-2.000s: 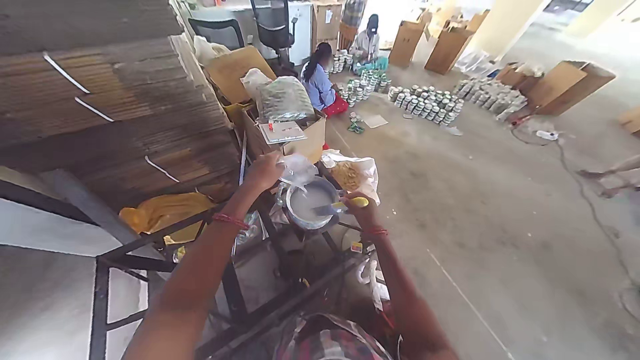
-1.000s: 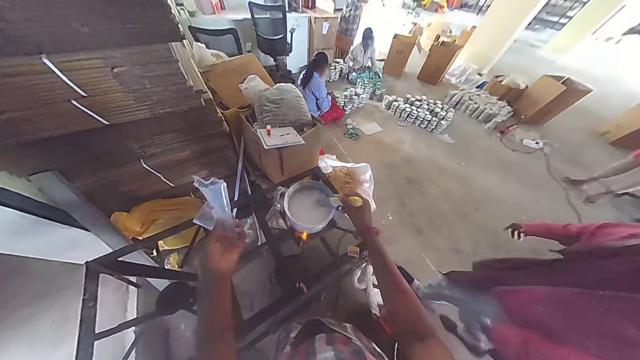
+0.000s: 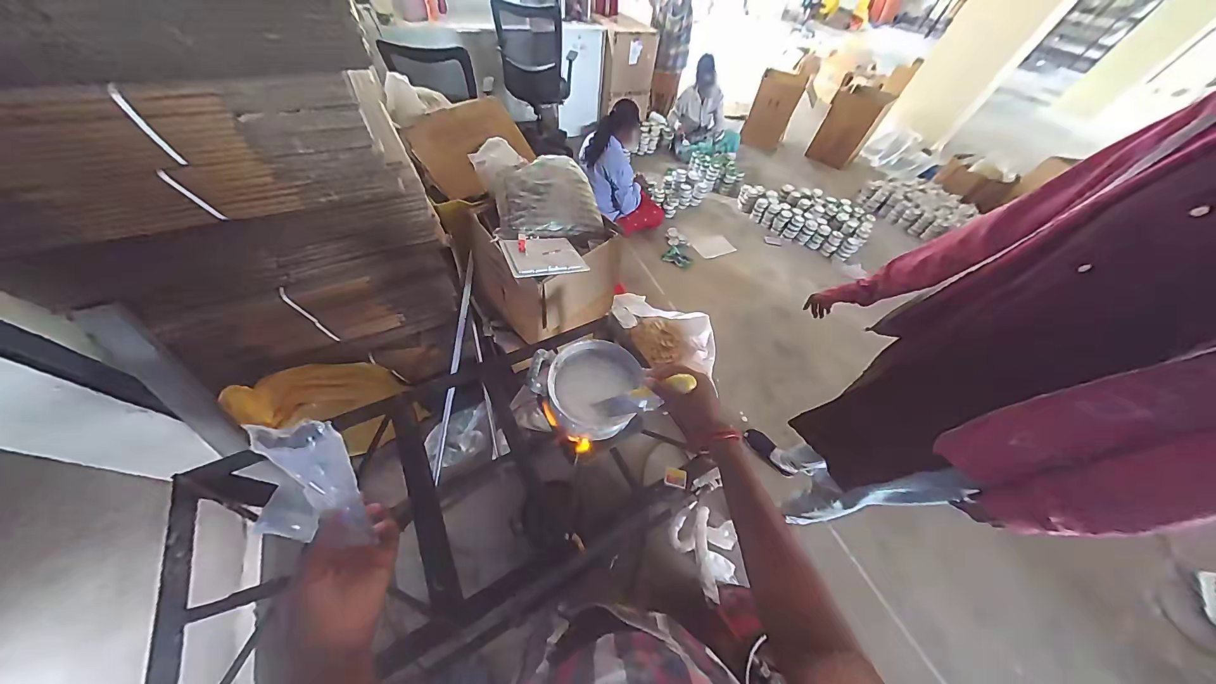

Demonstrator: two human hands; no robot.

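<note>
My left hand (image 3: 347,570) holds a clear plastic bag (image 3: 309,475) at the lower left, beside the black metal frame. A metal pot (image 3: 591,380) of whitish liquid sits over orange flames (image 3: 578,443) near the middle. My right hand (image 3: 692,404), at the pot's right rim, grips a yellow-handled scraper (image 3: 679,383) whose flat blade reaches over the liquid. Just behind the pot lies an open white sack (image 3: 701,334) with tan material in it. A small matchbox-like box (image 3: 675,478) is on the frame under my right forearm.
A person in maroon clothing (image 3: 1073,342) stands close on the right. Stacked cardboard (image 3: 237,218) fills the left. Behind the pot stands a cardboard box (image 3: 532,304) with a clipboard (image 3: 543,256). Seated people (image 3: 613,176) and many cans (image 3: 807,218) are farther back. A black metal frame (image 3: 427,513) surrounds the flames.
My left hand has moved left, away from the pot, with the plastic bag. Flames show below the pot, unseen in the oldest frame. The person in maroon has come into view on the right.
</note>
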